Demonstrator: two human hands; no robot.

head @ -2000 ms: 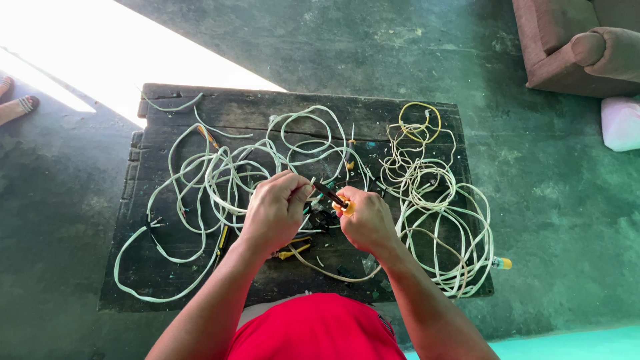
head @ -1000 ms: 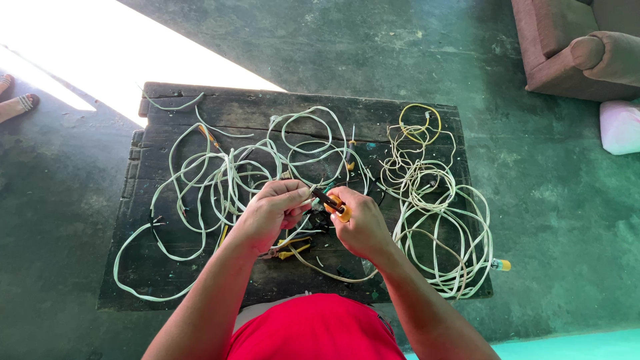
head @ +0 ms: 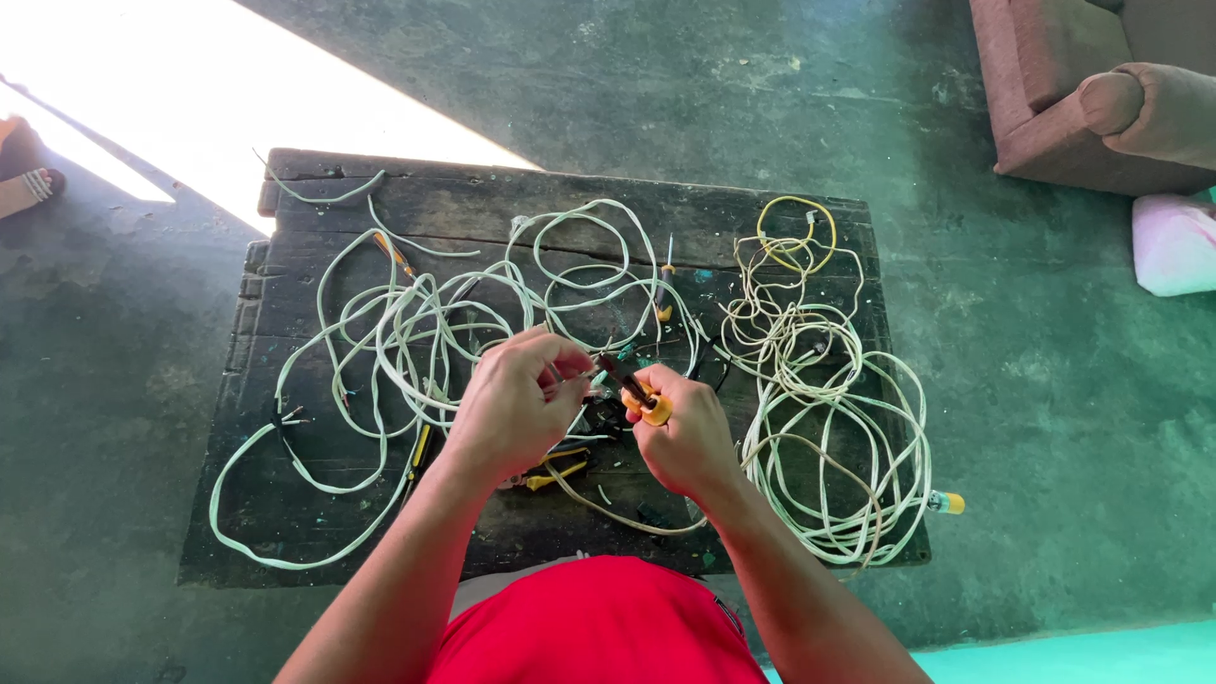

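Observation:
My right hand point(head: 686, 427) is closed around the orange handle of a cutting tool point(head: 627, 382), perhaps a knife or pliers, whose dark end points up and left. The fingertips of my left hand point(head: 527, 394) pinch the end of a thin cable point(head: 591, 370) beside that dark end. Whether the tool touches the cable cannot be told. Loops of white cable point(head: 328, 328) lie left of my left hand, and more coiled white cable point(head: 826, 465) lies right of my right hand. Small dark pieces point(head: 608, 416) lie on the wood between my hands.
On the dark wooden table point(head: 313, 214) lie a screwdriver point(head: 664, 294), yellow-handled pliers point(head: 560, 475), a yellow cable loop point(head: 834, 233) and an orange-handled tool point(head: 394, 255). A yellow-capped item point(head: 947, 503) shows at the right edge. A sofa point(head: 1054, 104) stands upper right; a person's foot point(head: 40, 186) is far left.
The orange-handled tool's dark end now sits by my left fingertips; a second ago it lay more across between my hands. Both hands have stayed close together above the table's middle.

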